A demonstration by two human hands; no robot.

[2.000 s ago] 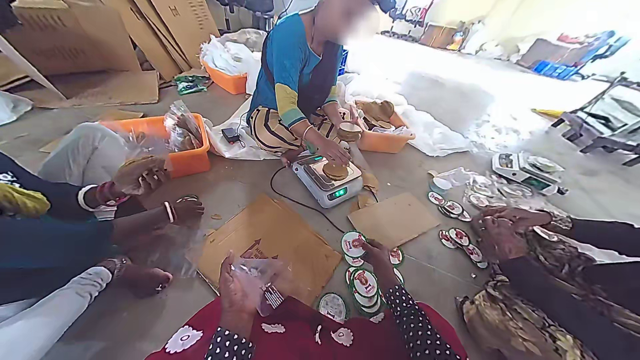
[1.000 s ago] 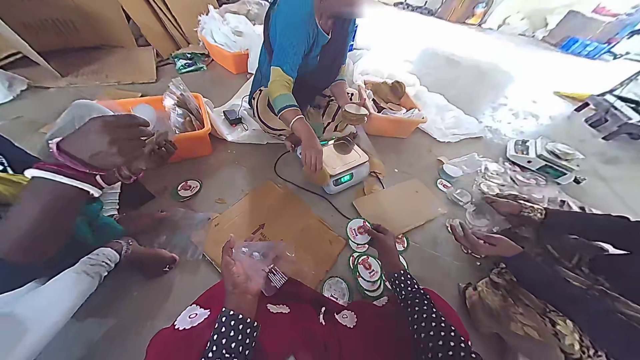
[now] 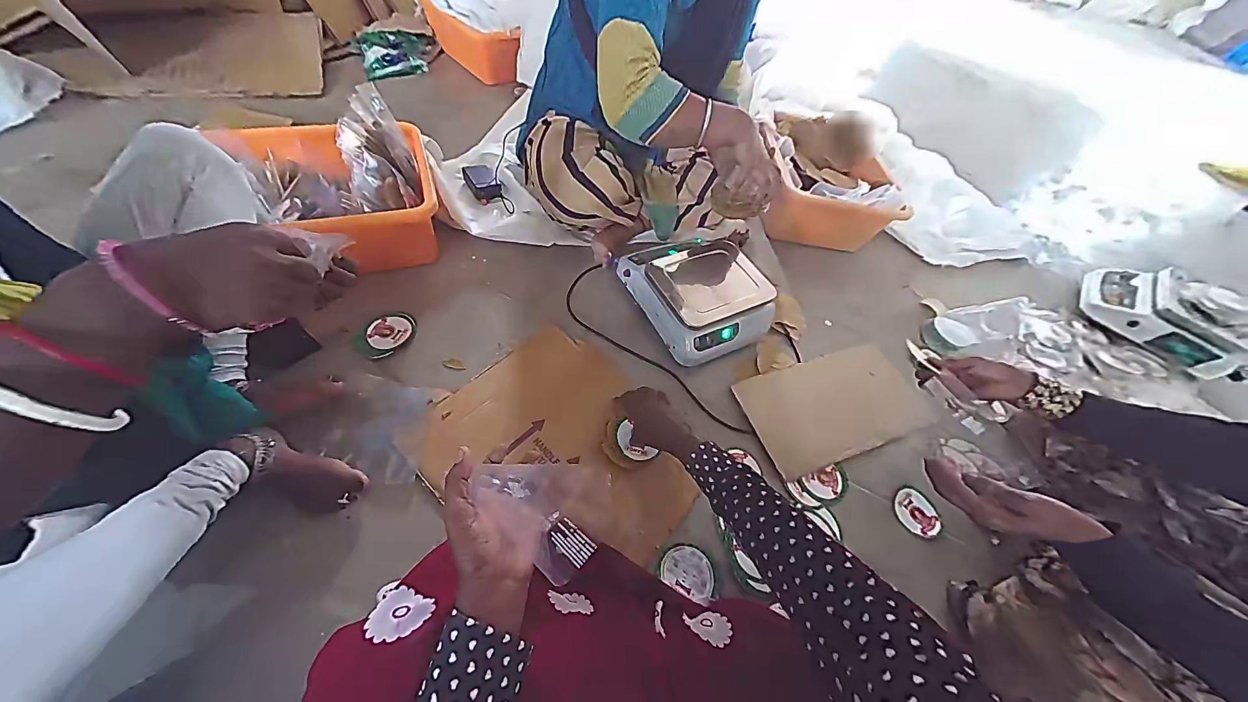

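Note:
My left hand (image 3: 492,536) holds a clear plastic bag (image 3: 541,507) with a dark striped marking at its lower corner. My right hand (image 3: 651,417) is over the flat brown cardboard (image 3: 565,390), its fingers on a round printed label (image 3: 637,439) with a brown disc-like edge beside it. More round labels with green rims (image 3: 687,573) lie on the floor under and beside my right forearm, partly hidden by the sleeve.
Beyond the cardboard stands a digital scale (image 3: 707,297) with a dark cable. A second cardboard piece (image 3: 834,409) lies to its right front. Co-workers' hands (image 3: 1014,502) are at right and left. Orange tubs (image 3: 390,234) stand farther back; another scale (image 3: 1160,317) is at right.
My right hand has moved left from the pile of round labels to over the cardboard, with a label at its fingers. The person opposite has taken their hand off the scale.

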